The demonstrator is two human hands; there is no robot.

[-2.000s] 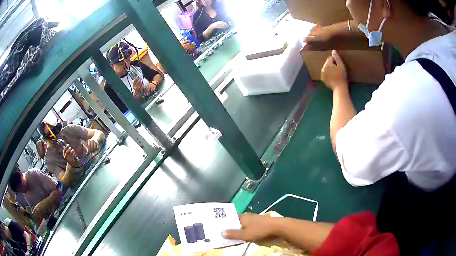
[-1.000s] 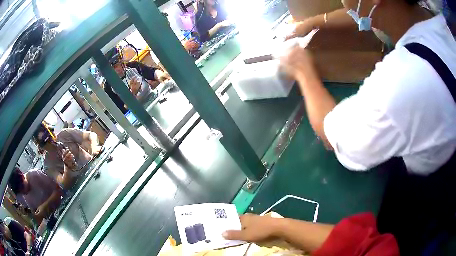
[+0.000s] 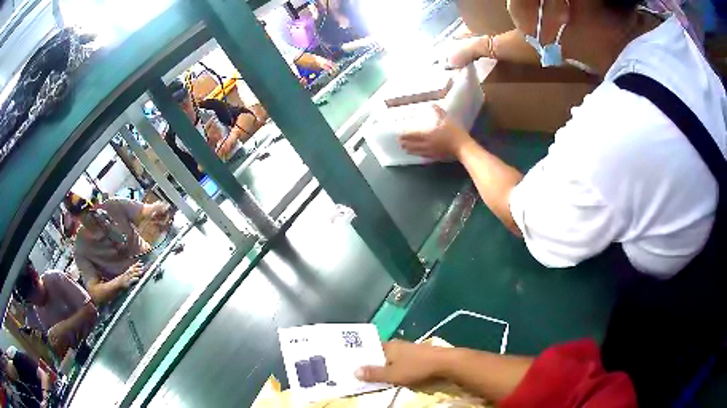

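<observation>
My right hand (image 3: pixel 414 362), with a red sleeve, comes in from the lower right and holds a white user manual (image 3: pixel 323 351) by its right edge. The thumb lies on the cover, which shows two dark upright shapes and a QR code. The manual is over crumpled yellow-tan kraft wrapping paper (image 3: pixel 271 394) at the bottom edge, partly cut off by the frame. Whether more manuals lie under it is hidden. My left hand is not in view.
A person in white (image 3: pixel 606 175) stands at right, hands on a white foam insert (image 3: pixel 430 119) beside a brown carton (image 3: pixel 526 103). A green post (image 3: pixel 319 151) rises beside the dark belt (image 3: pixel 295 295). A white wire loop (image 3: pixel 478 317) lies nearby. Workers sit across.
The other person's hands have moved from the carton to the foam insert, which has shifted slightly left and nearer. My right hand and the manual have barely moved.
</observation>
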